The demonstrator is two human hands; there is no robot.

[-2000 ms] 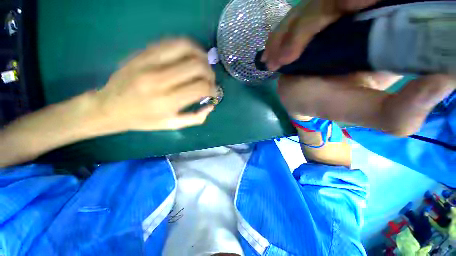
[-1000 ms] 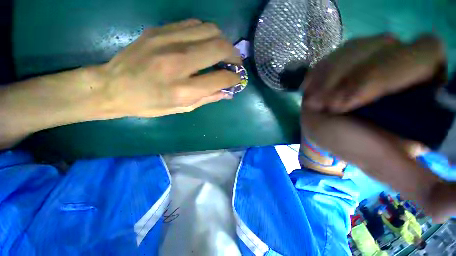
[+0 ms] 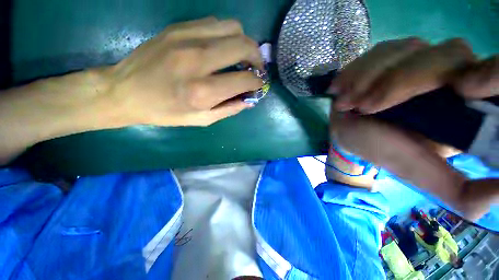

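My left hand [image 3: 186,76] lies over the green mat, its fingertips around a small round assembly [image 3: 263,87] with a silvery rim and yellow bits; the fingers hide part of it. My right hand [image 3: 394,82], somewhat blurred, grips the electric screwdriver [image 3: 432,117] by its black part; the body runs off to the right, and a grey-clear part shows at the right edge. The black nose reaches the lower part of the silver honeycomb disc [image 3: 317,41]. The driver bit and any screw on it cannot be made out.
A small white label [image 3: 265,52] lies between my left fingers and the disc. Dark specks are on the green mat [image 3: 65,33] at the upper left. The bench's front edge runs along my blue smock. People in yellow and dark clothing show at the lower right, beyond the bench.
Since the first frame, the disc appears further right and the tray at the left has left view. My left hand with the assembly is nearer the label. The last second shows only slight shifts.
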